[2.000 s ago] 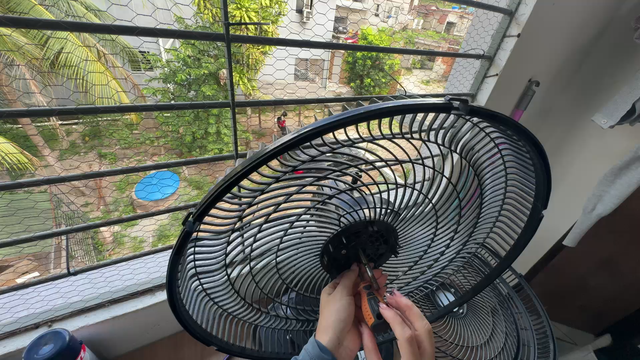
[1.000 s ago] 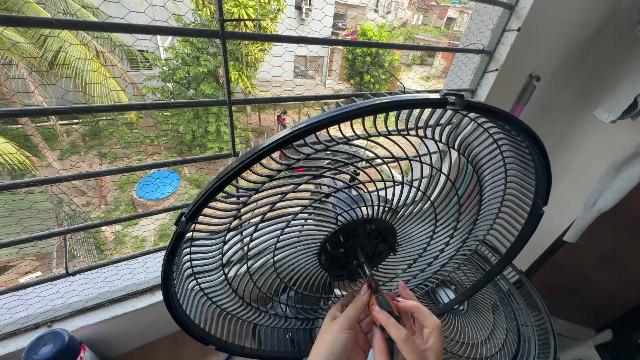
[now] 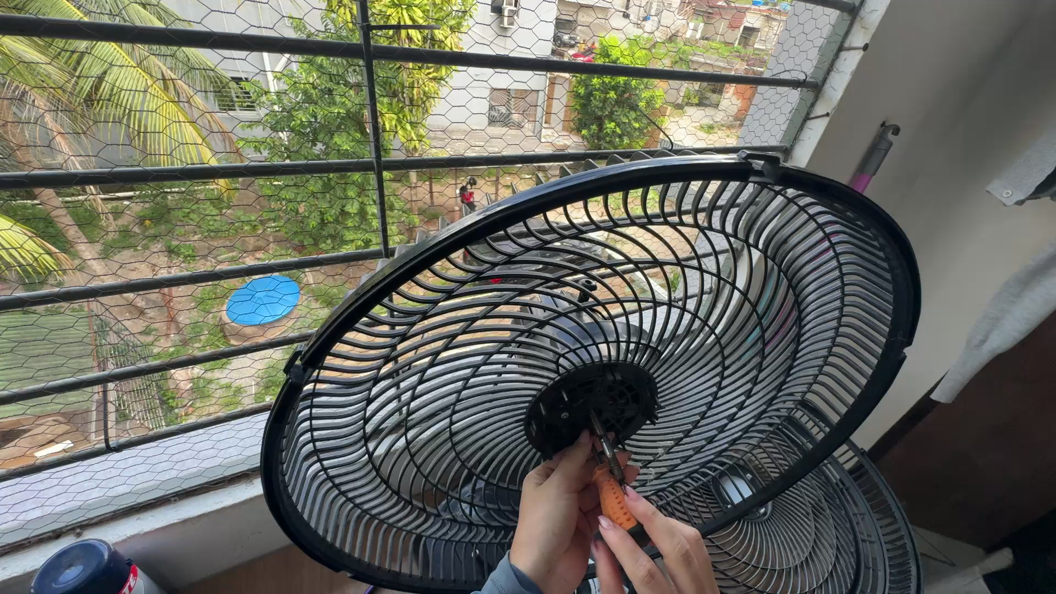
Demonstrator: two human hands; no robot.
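A large black plastic fan grille [image 3: 388,318] stands tilted before the window, its inner side and round hub [image 3: 549,412] facing me. Below the hub is a screwdriver with an orange and black handle [image 3: 615,497], its metal shaft pointing up at the hub. The fingers of my left hand [image 3: 554,516] are closed around the shaft near the hub. My right hand [image 3: 660,549] holds the handle from the right with its fingertips. Whether the tip sits in a screw cannot be told; the fingers and the dark hub hide it.
Behind the grille at the lower right is another round fan grille [image 3: 887,528]. Black window bars [image 3: 206,171] with wire mesh run across the left and top. A dark-lidded container [image 3: 78,569] stands at the lower left, and grey cloth [image 3: 1002,322] hangs at the right.
The orange handle, largely covered by my fingers one second ago, shows again between my hands. The grille keeps nearly the same tilt and place.
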